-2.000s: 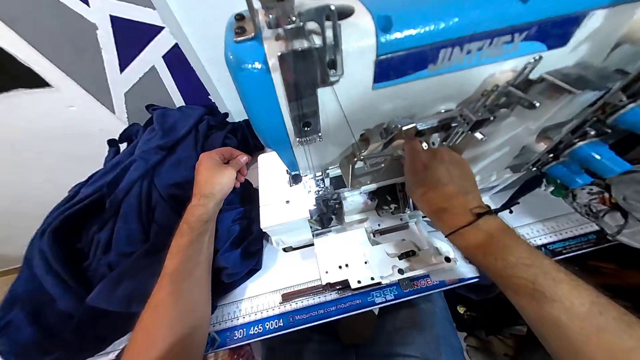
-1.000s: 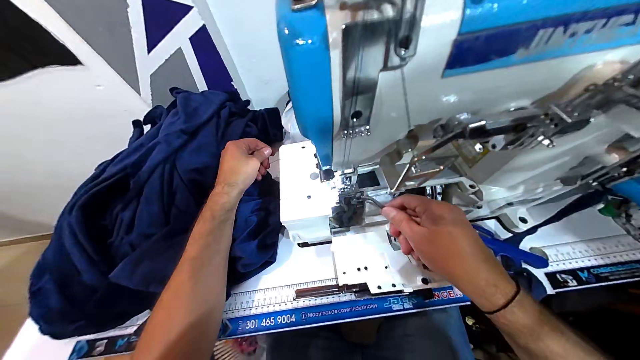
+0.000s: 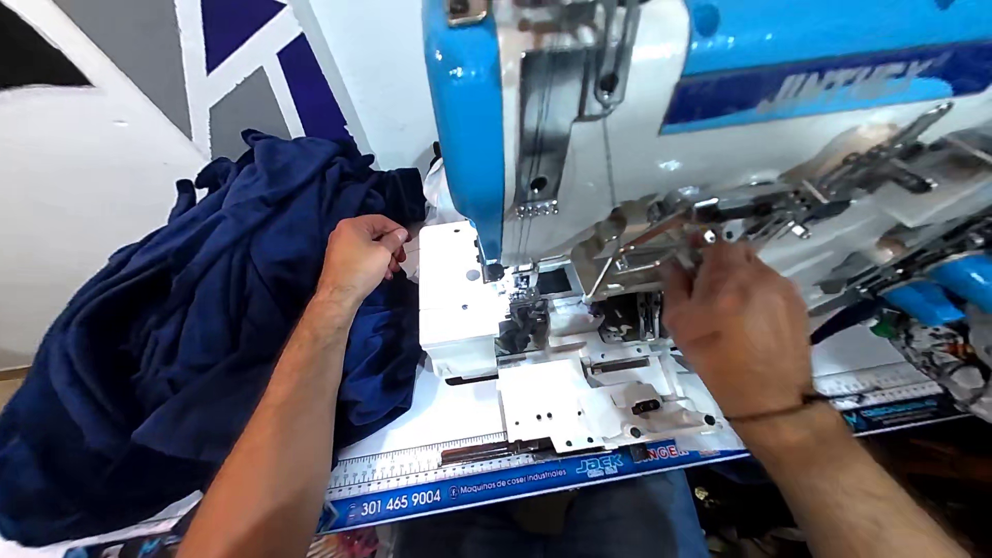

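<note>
A blue and white industrial sewing machine fills the right half, its front cover open and the looper area exposed. Left of its white bed cover, my left hand has thumb and forefinger pinched together; a thin thread seems to run from them, though whether they grip it is unclear. Dark blue fabric lies heaped under and beside that forearm. My right hand, blurred, is at the metal thread guides and levers below the machine's head; its fingertips are partly hidden, and whether they hold anything cannot be told.
A printed ruler strip runs along the table's front edge. On it lies a slim dark brown tool. Blue machine parts and patterned cloth are at the right. A painted wall stands behind the fabric.
My right hand was at the guides two seconds ago, came down beside the looper area a second ago, and is up at the guides again. My left hand stays beside the bed cover.
</note>
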